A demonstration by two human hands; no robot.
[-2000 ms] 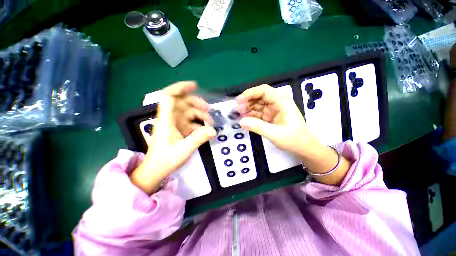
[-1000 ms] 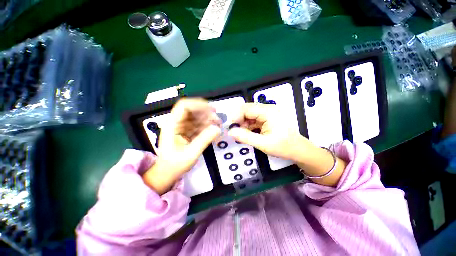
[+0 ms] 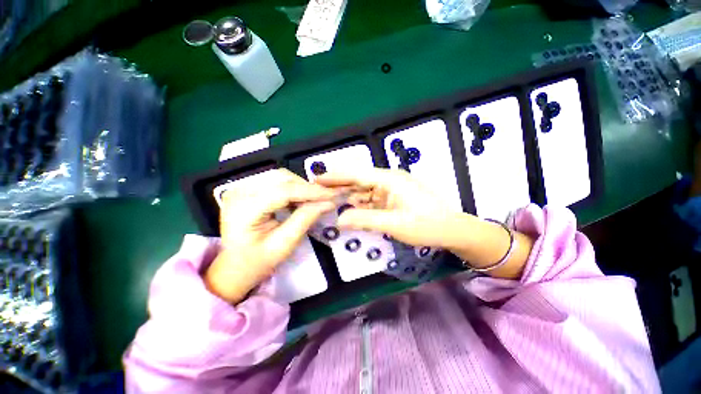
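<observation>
A clear lens sheet with black rings [image 3: 373, 253] hangs slanting from my fingertips over the second phone back cover [image 3: 361, 265] from the left. My left hand [image 3: 265, 223] pinches the sheet's upper left end. My right hand [image 3: 400, 209] is bent beside it, thumb and fingers at the same end of the sheet; whether it also pinches a ring is hidden. The black carrier tray [image 3: 454, 161] holds several white phone back covers. The three on the right show black camera clusters at their top left corners. My left hand hides much of the leftmost cover.
A white dispenser bottle [image 3: 250, 65] stands behind the tray. A small white piece [image 3: 244, 146] lies at the tray's back left edge. A loose ring [image 3: 386, 68] lies on the green bench. Bagged blister trays [image 3: 84, 131] are at left, another lens sheet [image 3: 632, 73] at back right.
The lens sheet has swung from nearly upright to slanting down right. My hands have come together, the right now flatter and nearer the left. The view has shifted slightly.
</observation>
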